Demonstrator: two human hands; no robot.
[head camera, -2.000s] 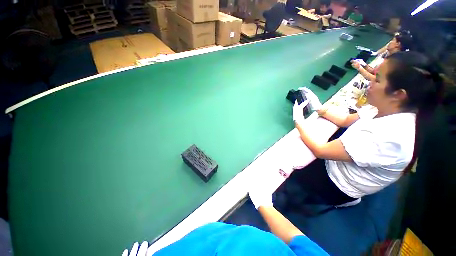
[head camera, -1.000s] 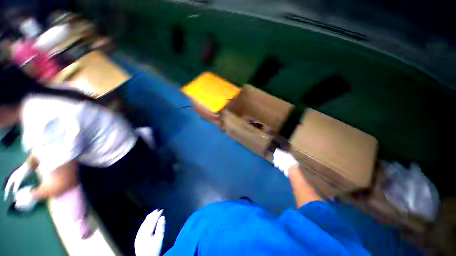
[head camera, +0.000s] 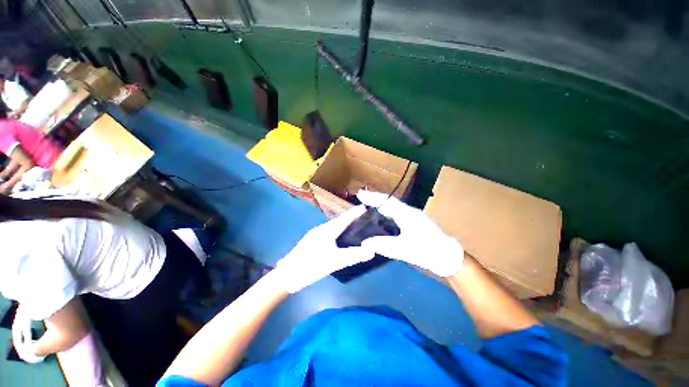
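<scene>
A black housing (head camera: 370, 227) is between my two white-gloved hands, in front of my chest. My left hand (head camera: 323, 249) holds it from the left and my right hand (head camera: 414, 233) from the right. The fingertips nearly meet above it. Part of the housing is hidden by the gloves, and a dark edge shows below them. A thin dark wire runs up from near my right fingers. Other dark parts hang along the green wall, one of them (head camera: 265, 103) left of the slanted rod.
An open carton (head camera: 400, 168), a yellow sheet (head camera: 282, 155) and a closed carton (head camera: 495, 227) stand ahead. A plastic bag (head camera: 627, 291) lies right. A dark rod (head camera: 370, 97) slants before the wall. A seated co-worker (head camera: 98, 246) is at left by the green belt (head camera: 30, 372).
The view has swung from the belt to the hanging line and cartons. My hands, apart and at the lower edge or over the aisle earlier, are now together around a black housing.
</scene>
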